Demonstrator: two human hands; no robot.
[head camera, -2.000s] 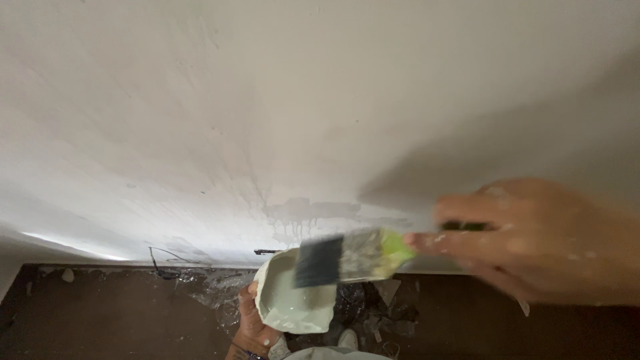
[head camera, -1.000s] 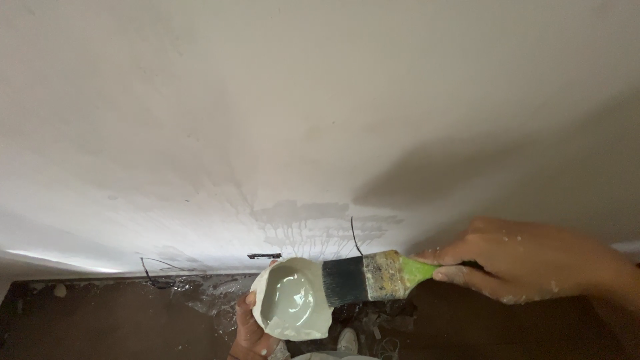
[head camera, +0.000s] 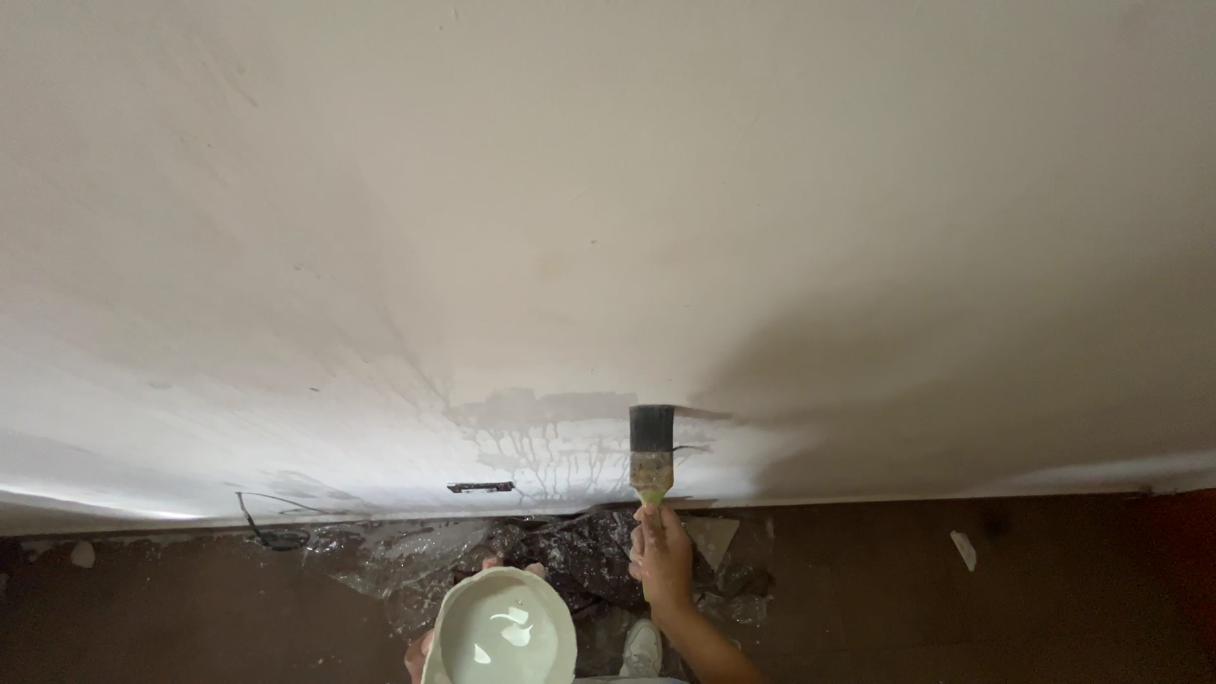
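Observation:
My right hand grips a flat paintbrush with dark bristles, a paint-crusted ferrule and a green handle. The bristles point up and lie over the lower wall, at the right end of a wet patch with drips running down from it. Whether they touch the wall, I cannot tell. My left hand holds a pale, uneven-rimmed container with glossy whitish liquid in it; most of that hand is hidden beneath and behind the container.
The pale wall meets a brown floor. Clear plastic sheeting lies crumpled at its foot. A dark rectangular opening sits low in the wall, and a thin cable sticks out at the left. A shoe is below.
The brush was over the container, then at its right rim. My right hand has since carried it away to the lower wall, turning the bristles from pointing left to pointing up.

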